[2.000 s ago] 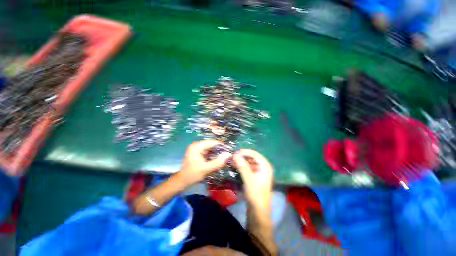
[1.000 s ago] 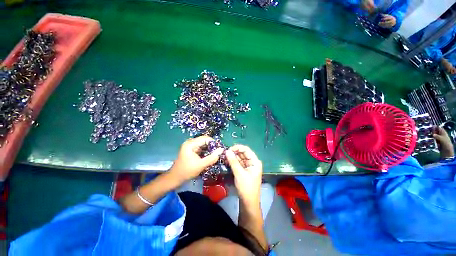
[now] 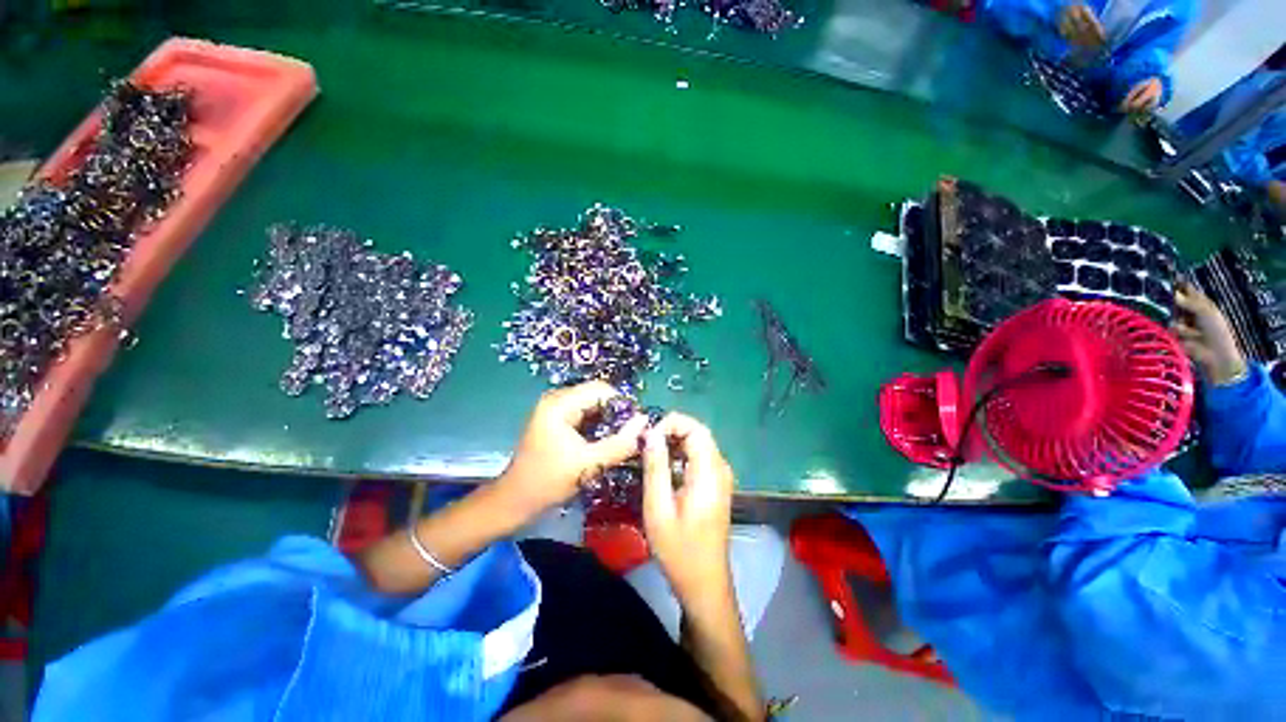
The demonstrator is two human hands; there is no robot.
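Observation:
A loose heap of small metallic parts (image 3: 592, 296) with copper and silver rings lies on the green mat in front of me. A flatter, greyer pile (image 3: 360, 317) lies to its left. My left hand (image 3: 571, 449) is at the bench's front edge, holding a small bunch of parts (image 3: 612, 416) at its fingertips. My right hand (image 3: 686, 480) is beside it, its thumb and fingers pinched at the bunch's right side. What the right fingertips pinch is too small to tell. More parts show just below the hands.
A pink-red bin (image 3: 233, 106) full of parts stands at the far left. Dark thin strips (image 3: 786, 356) lie right of the heap. A red fan (image 3: 1079, 395), dark trays (image 3: 987, 261) and white-black trays (image 3: 1107, 261) are at the right, beside a person in blue (image 3: 1156, 578).
The blurred view has cleared and shifted slightly. My hands stay together at the bunch, with small finger movements. The neighbouring person's hand has moved up onto the trays behind the fan.

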